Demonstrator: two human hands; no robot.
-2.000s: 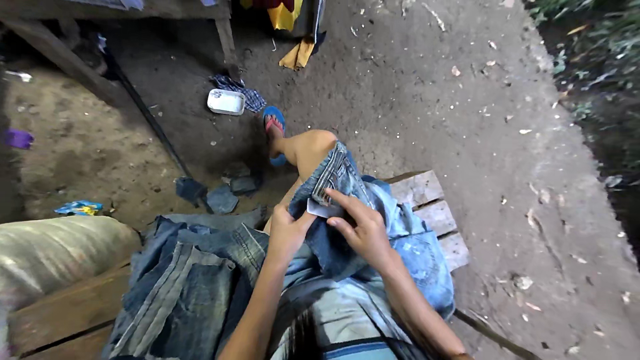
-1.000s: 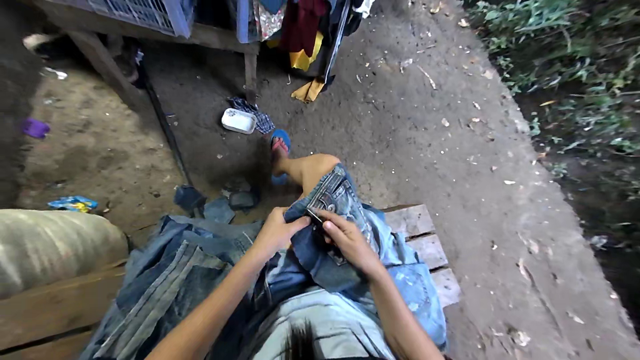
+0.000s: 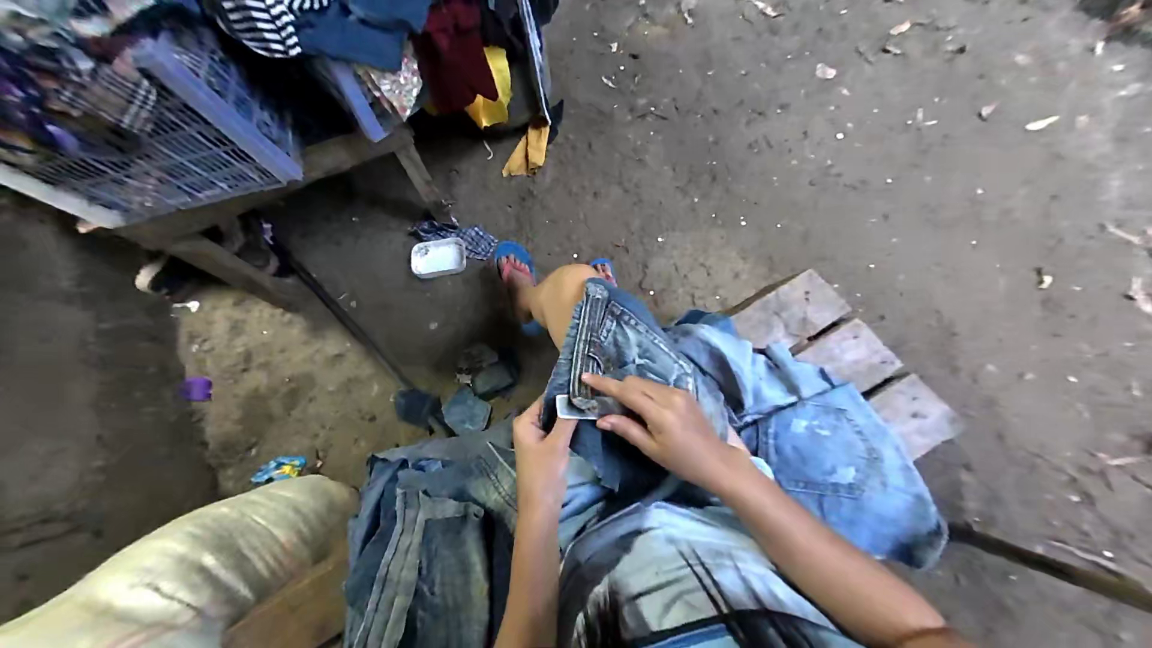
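Note:
A piece of blue denim with a thick stitched waistband (image 3: 589, 346) and a pocket lies across my lap. My left hand (image 3: 543, 447) pinches the edge of this denim beside a small flat whitish piece (image 3: 576, 408) at the end of the waistband; what the piece is, I cannot tell. My right hand (image 3: 661, 423) rests on the denim, index finger on the waistband and thumb near the whitish piece. Lighter blue denim (image 3: 823, 450) drapes to the right, and darker denim with seams (image 3: 432, 558) is heaped to the left.
I sit on a wooden slatted bench (image 3: 850, 351). A full pale sack (image 3: 198, 567) stands at the left. Ahead are a wooden table (image 3: 315, 162) with a plastic crate (image 3: 216, 117) of clothes, a white tray (image 3: 438, 258) on the dirt ground, and a long-handled tool (image 3: 342, 315).
The view has shifted, showing more of the crate and clothes. Both hands stay at the waistband; my right index finger now extends along it.

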